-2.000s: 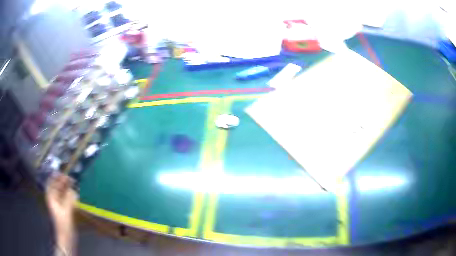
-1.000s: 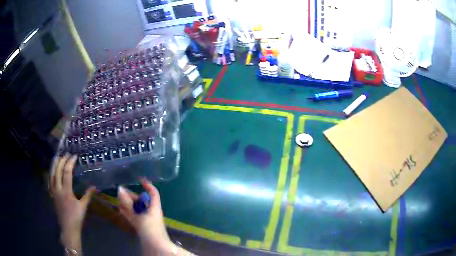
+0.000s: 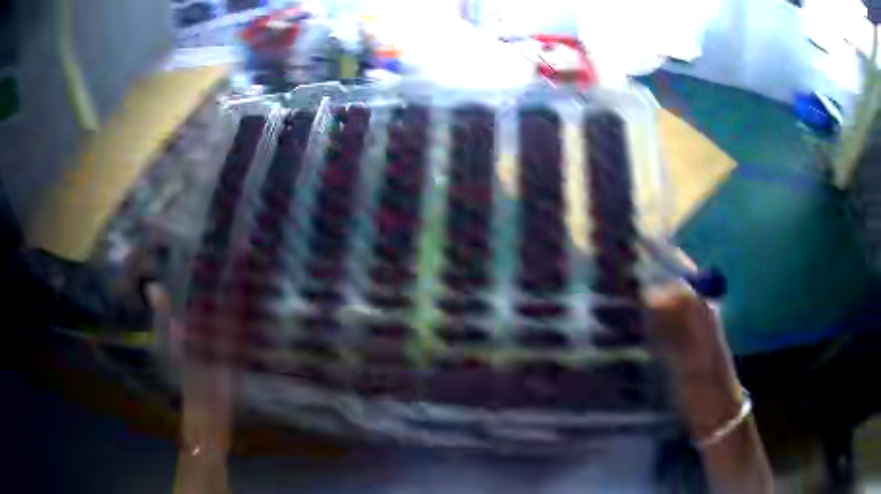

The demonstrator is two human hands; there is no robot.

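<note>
A clear plastic tray [image 3: 435,207] fills the middle of the blurred view, held up over the bench's front edge. Several long rows of dark round parts [image 3: 472,193] sit in its channels, with reddish wires among them. My left hand [image 3: 184,333] grips the tray's left side; its fingers are blurred and partly hidden by the tray. My right hand [image 3: 681,314] grips the right side and also holds a blue marker [image 3: 708,282], whose dark blue end sticks out to the right.
A cardboard sheet [image 3: 700,169] lies on the green bench [image 3: 773,251] behind the tray's right side. Another brown cardboard sheet [image 3: 126,159] lies at the left, by more blurred trays. A red container [image 3: 565,60] and supplies stand at the back.
The tray has moved from the left to in front of me and now stands broad in view. My right hand has moved to its right side with the marker. Cardboard now shows at the left.
</note>
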